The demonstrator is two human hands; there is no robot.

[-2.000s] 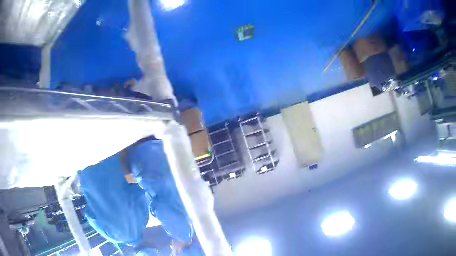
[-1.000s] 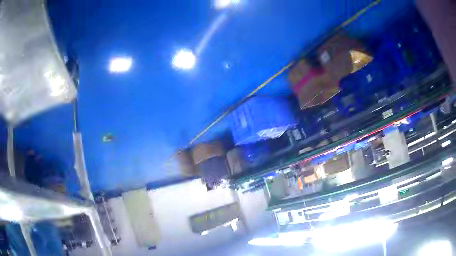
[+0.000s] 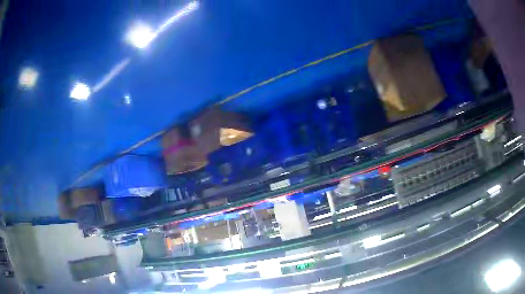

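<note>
Neither of my hands is in the picture. The view is tilted, close to upside down, and blurred. A long line with green edges (image 3: pixel 345 196) runs across the lower half, with a thin red strip along it. A brown carton (image 3: pixel 404 74) stands beyond the line at the upper right. More brown cartons (image 3: pixel 198 138), one with a pink-red mark, are left of the middle. A blue box or tote (image 3: pixel 133 175) is further left. A pink cloth (image 3: pixel 509 46) covers the right rim.
The glossy blue floor (image 3: pixel 242 51) fills the top, with light reflections at the left. A yellow line (image 3: pixel 299 69) crosses it beside the cartons. A pale wall (image 3: pixel 63 247) is at the lower left. A bright ceiling light (image 3: pixel 502 275) is at the lower right.
The scene has swung to the left. The white frame and the person in blue have left the picture. The cartons and blue box have shifted left, and another large carton shows at the right.
</note>
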